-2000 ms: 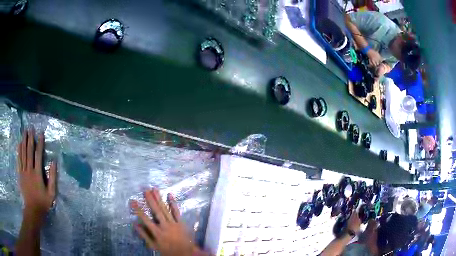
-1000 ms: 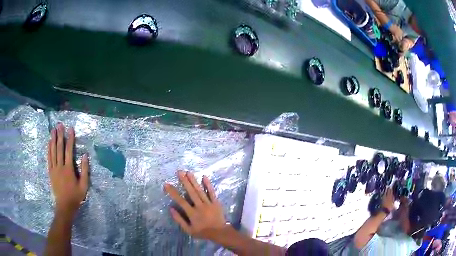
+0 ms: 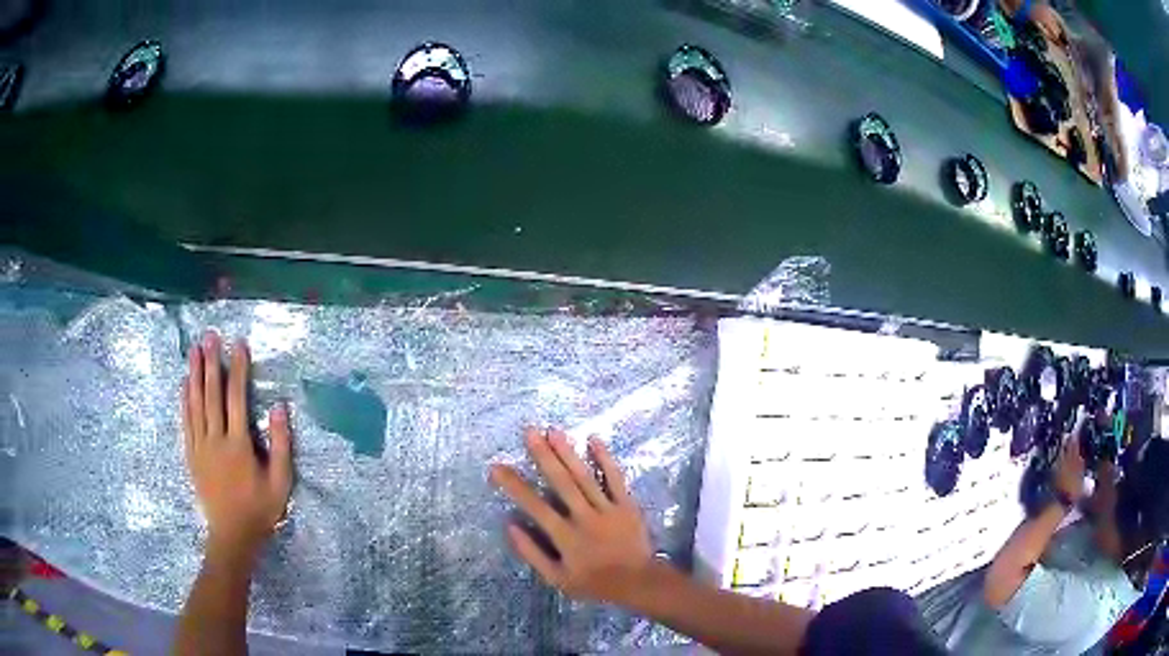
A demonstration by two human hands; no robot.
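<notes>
My left hand (image 3: 237, 468) lies flat, palm down, on the shiny clear plastic wrap (image 3: 423, 525) at the left. Its fingers point towards the green belt and it holds nothing. My right hand (image 3: 583, 519) rests palm down on the wrap further right, fingers spread, also holding nothing. Both hands are bare. A torn patch in the wrap between them shows a green surface (image 3: 349, 413). My right forearm runs to a dark shape at the bottom edge.
The green conveyor (image 3: 577, 199) crosses beyond the wrap, carrying spaced round black units (image 3: 432, 82). A white grid tray (image 3: 820, 449) stands right of my right hand, with several black units (image 3: 977, 420) at its far end. Another person's arm (image 3: 1026, 551) reaches there. Crinkled plastic (image 3: 791, 282) lies at the belt edge.
The view has shifted, so my hands, the tray and the units on the belt appear further right. Both hands remain flat on the wrap, with no clear movement across it.
</notes>
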